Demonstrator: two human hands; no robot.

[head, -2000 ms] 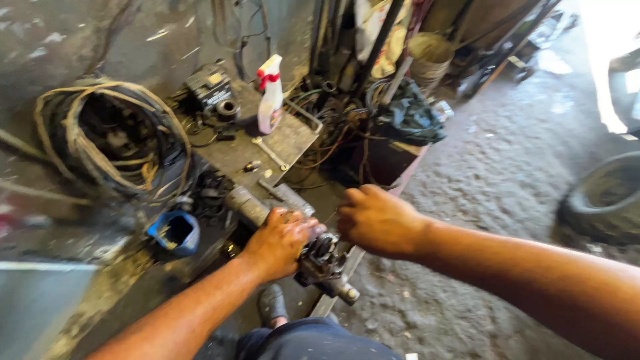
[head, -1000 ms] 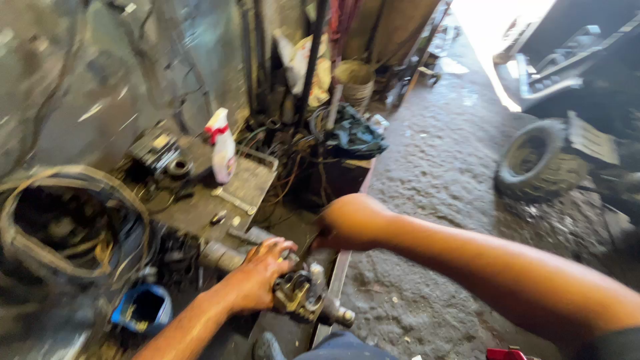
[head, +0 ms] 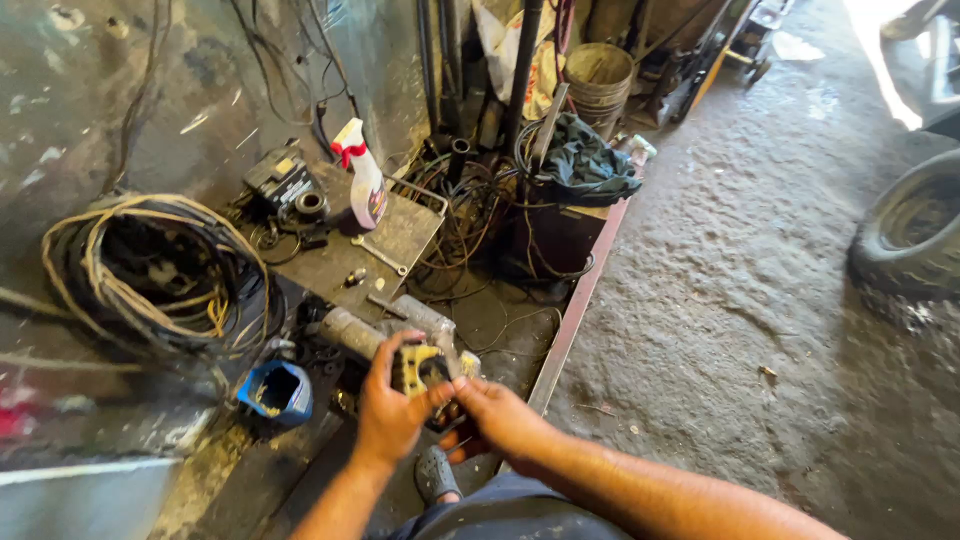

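Observation:
In the head view, a greasy metal mechanical part with a yellowish face is between my hands at the lower middle. My left hand grips its left side, thumb across the front. My right hand touches its right side with thumb and fingertips; whether it grips the part or a small piece is unclear. Just behind lie a metal cylinder and a second grey cylindrical piece, partly hidden by the part and my left hand. A combination wrench rests on the metal plate beyond.
On the metal plate stands a spray bottle. Coiled hoses and a cut-open blue container are at left. A cloth and a bucket are farther back. A metal rail edges the rough floor; a tyre is at right.
My right hand has come down from above the assembly to the part's right side. My left hand now grips the part with its thumb in front. The view has shifted.

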